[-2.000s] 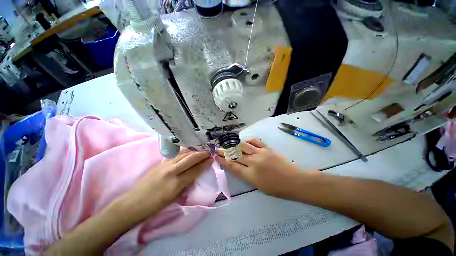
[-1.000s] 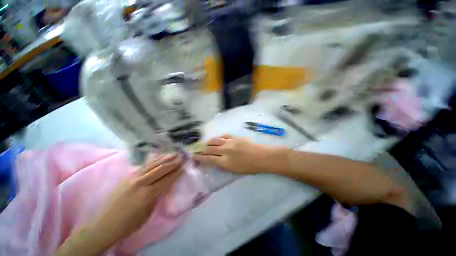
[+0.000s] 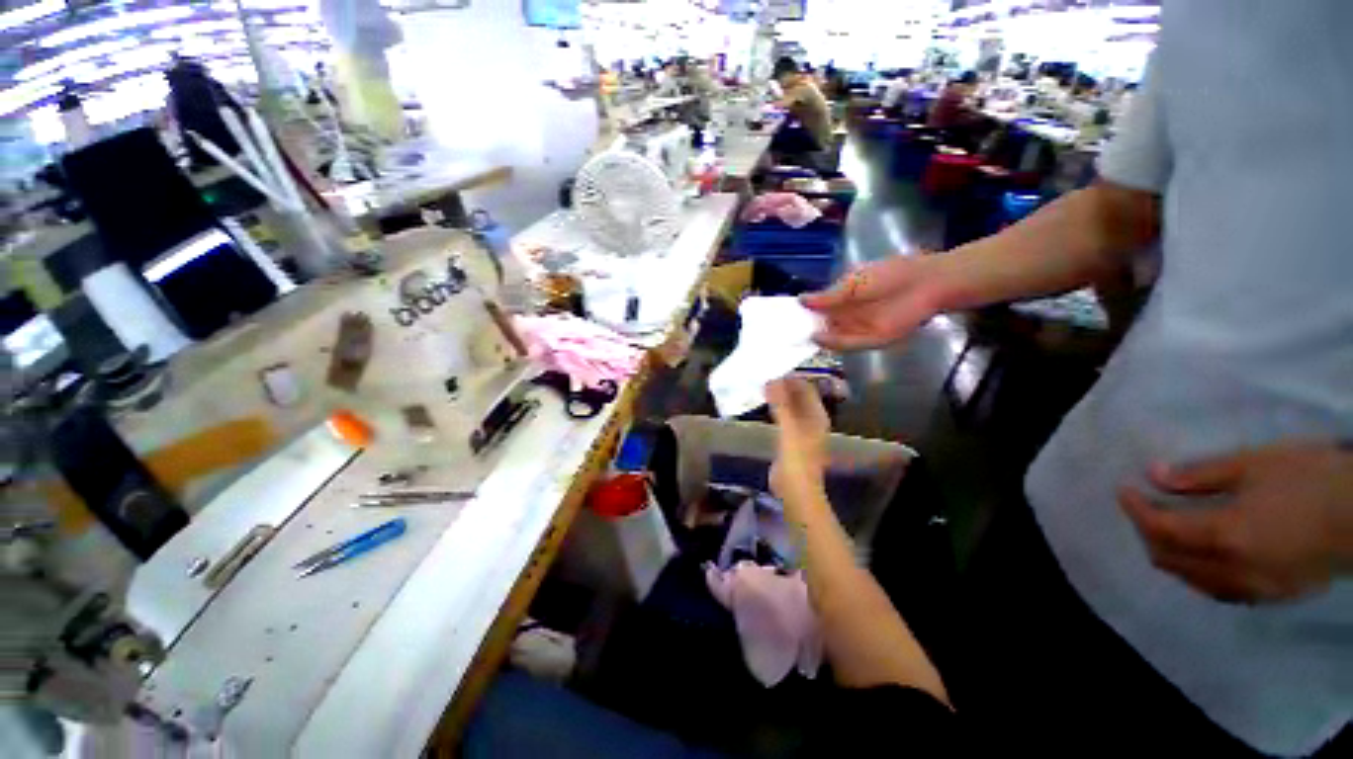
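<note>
A small white cloth piece (image 3: 764, 352) hangs above the pale bin, held at its right end by another person's hand (image 3: 883, 301). My right hand (image 3: 798, 420) is raised at the lower right edge of the white piece. Its fingertips meet the cloth, but whether they grip it is too unclear to tell. My left hand is out of the picture.
The sewing machine (image 3: 430, 334) stands at left, with blue-handled snips (image 3: 356, 546) and tweezers (image 3: 416, 497) on its bed. Black scissors (image 3: 583, 398) and pink pieces (image 3: 571, 349) lie at the table end. The pale bin (image 3: 868, 463) is below. A person in grey (image 3: 1217, 341) stands at right.
The view has swung right, away from the needle. My right hand has left the pink garment and reached out to the white piece. Another person has come into view; my left hand has gone out.
</note>
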